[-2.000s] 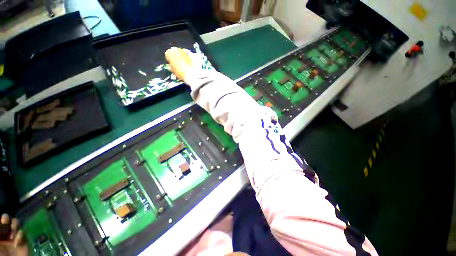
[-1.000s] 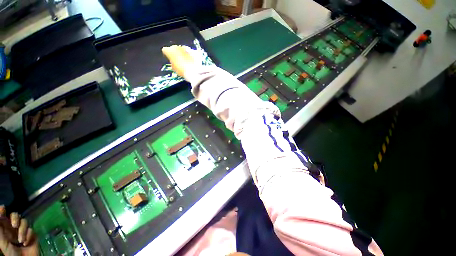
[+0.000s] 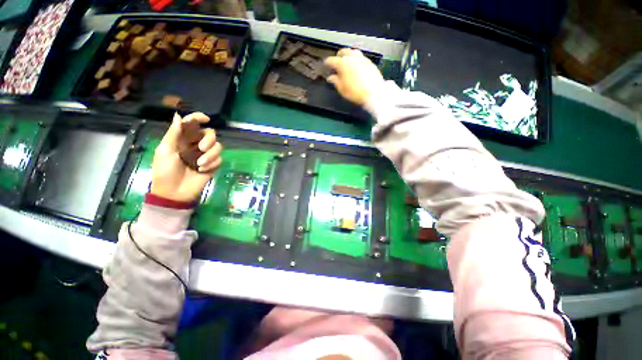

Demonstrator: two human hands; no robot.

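Note:
My left hand (image 3: pixel 184 160), with a red band at the wrist, is raised over a green circuit board (image 3: pixel 239 195) with fingers curled around a brown block (image 3: pixel 190 144). My right hand (image 3: pixel 355 76) reaches to the tray of long brown strips (image 3: pixel 266 93), with its fingertips at the strips' right edge. Whether it grips a strip is hidden. Another board (image 3: pixel 341 242) in the black carrier bears a brown strip (image 3: pixel 348 190) and an orange-brown block (image 3: pixel 347 223).
A black tray (image 3: pixel 243 70) of orange-brown blocks stands back left. A tray (image 3: pixel 545 91) of white and green parts stands back right. A tray of small red and white parts (image 3: pixel 35 53) is far left. The pale conveyor rail (image 3: pixel 317 292) runs nearest my body.
The view has swung left. My right hand has left the white-and-green parts tray for the strips tray. My left hand, earlier at the lower left edge, now shows fully.

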